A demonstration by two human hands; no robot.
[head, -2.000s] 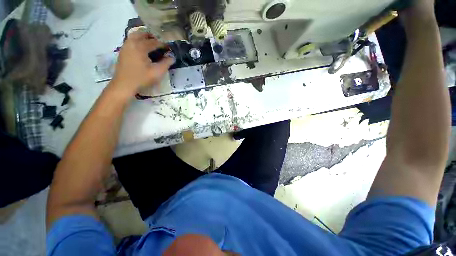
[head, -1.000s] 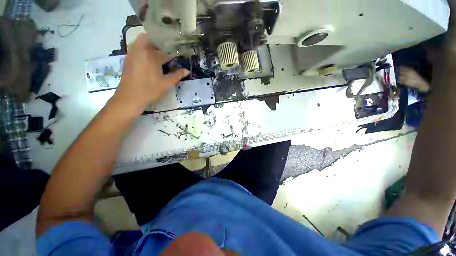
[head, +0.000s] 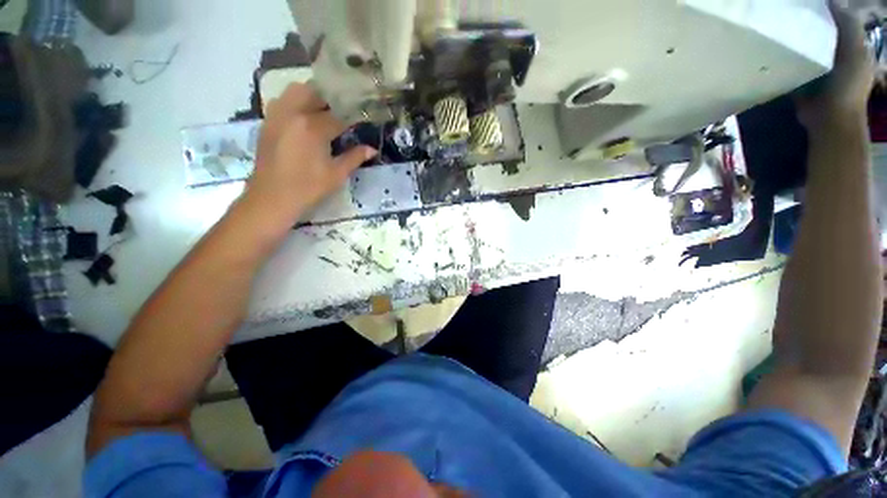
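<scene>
The cream-white sewing machine head (head: 642,58) stands over the worn bed. My left hand (head: 301,146) reaches in under its needle end, at the dark hook opening (head: 389,139); its fingertips are partly hidden, and I cannot tell whether they hold anything. A shiny round hook shows right of my thumb. A small silver plate (head: 385,188) lies in front of the opening. Two ribbed pale-brass tension knobs (head: 452,119) are on the head front. My right hand (head: 844,73) is at the right end of the head, its fingers mostly hidden behind the machine.
A silver slide plate (head: 216,153) lies left of my left hand. Small dark pieces (head: 100,267) and checked cloth (head: 39,263) are at the far left. A metal lever (head: 681,160) and a dark square mechanism (head: 702,209) are at the bed's right.
The head first shows further right and lower, then slightly back left. My left hand stays at the hook opening, thumb now outstretched. My right hand stays at the machine's right end.
</scene>
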